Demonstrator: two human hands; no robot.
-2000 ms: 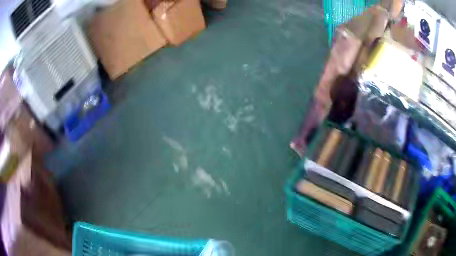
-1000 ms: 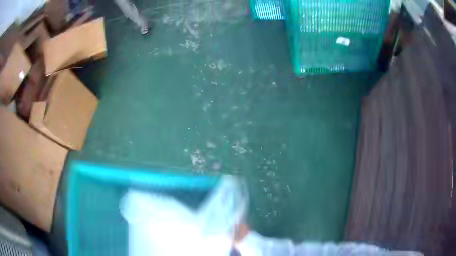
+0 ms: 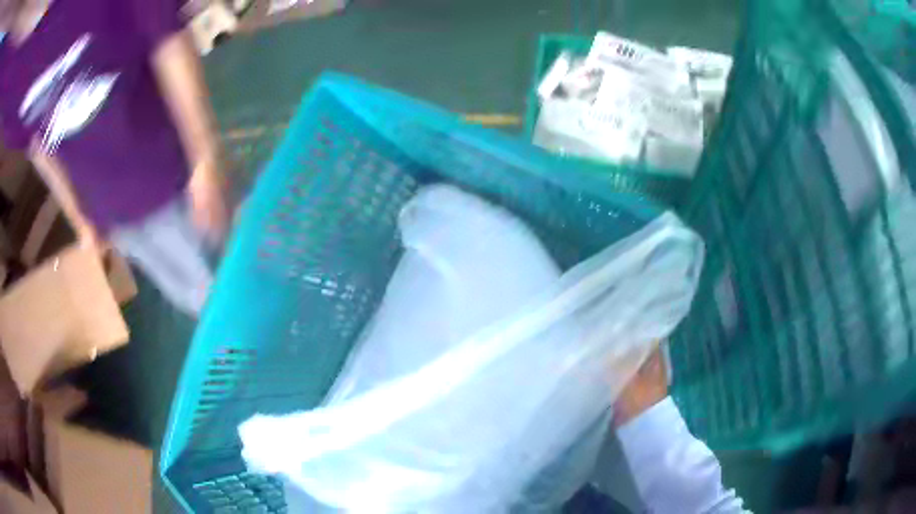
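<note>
A teal plastic crate [image 3: 271, 271] is large in front of me, tilted, its slotted walls and part of its base showing. A cloudy clear crate liner [image 3: 482, 371] lies loose inside it and drapes over the right side. My right hand [image 3: 643, 383], in a white sleeve, is at the crate's right side, closed around its edge; the film partly hides the fingers. My left hand is not in view.
A green crate of white boxes [image 3: 638, 105] stands on the floor beyond. Large dark green crates [image 3: 804, 251] are close on the right. A person in a purple shirt [image 3: 110, 110] stands at left, above open brown cartons [image 3: 60, 311].
The view has turned. The teal crate now shows much more fully and tilted, with the liner and my right hand higher in view. The person and the crate of white boxes have come into view.
</note>
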